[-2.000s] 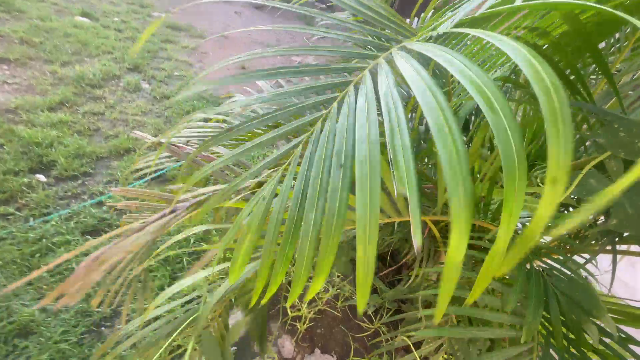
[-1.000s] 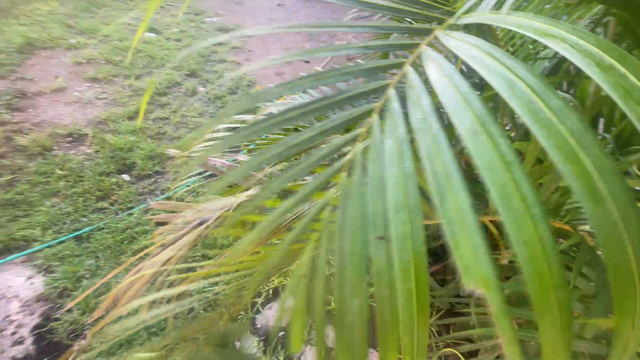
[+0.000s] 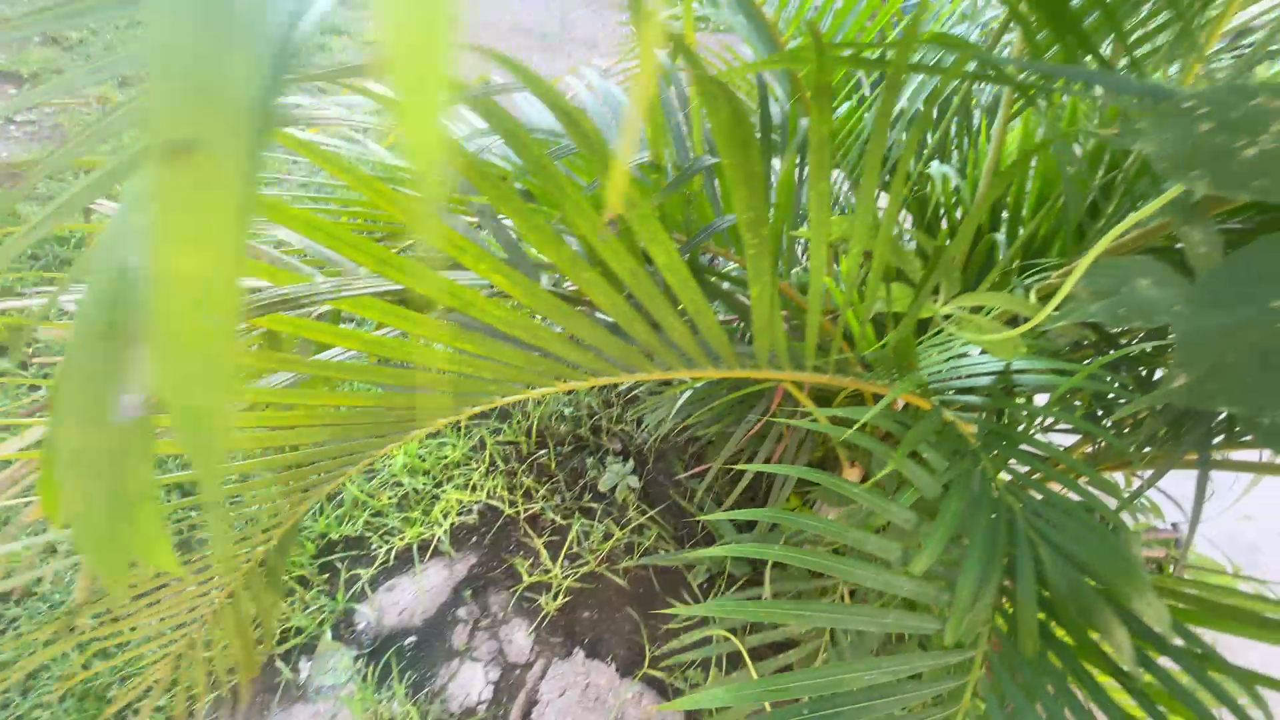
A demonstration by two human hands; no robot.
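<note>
Neither my left hand nor my right hand shows in the head view. An arching palm frond (image 3: 640,378) with a yellow-orange midrib and yellow-green leaflets spans the middle. Blurred palm leaflets (image 3: 195,300) hang very near the camera at the left. Darker green fronds (image 3: 830,570) spread at the lower right. A thin pale green curled stem (image 3: 1075,270) bends at the right, beside broad dark leaves (image 3: 1225,310) that are out of focus.
Pale rocks (image 3: 590,690) lie in dark soil (image 3: 610,610) at the bottom, with grass (image 3: 420,500) around them. Dense palm foliage fills the upper right. A pale paved surface (image 3: 1230,520) shows at the right edge.
The view has moved a lot, now close among the fronds. The large green frond that filled the middle has given way to the arching one, and the rocks and soil show more plainly.
</note>
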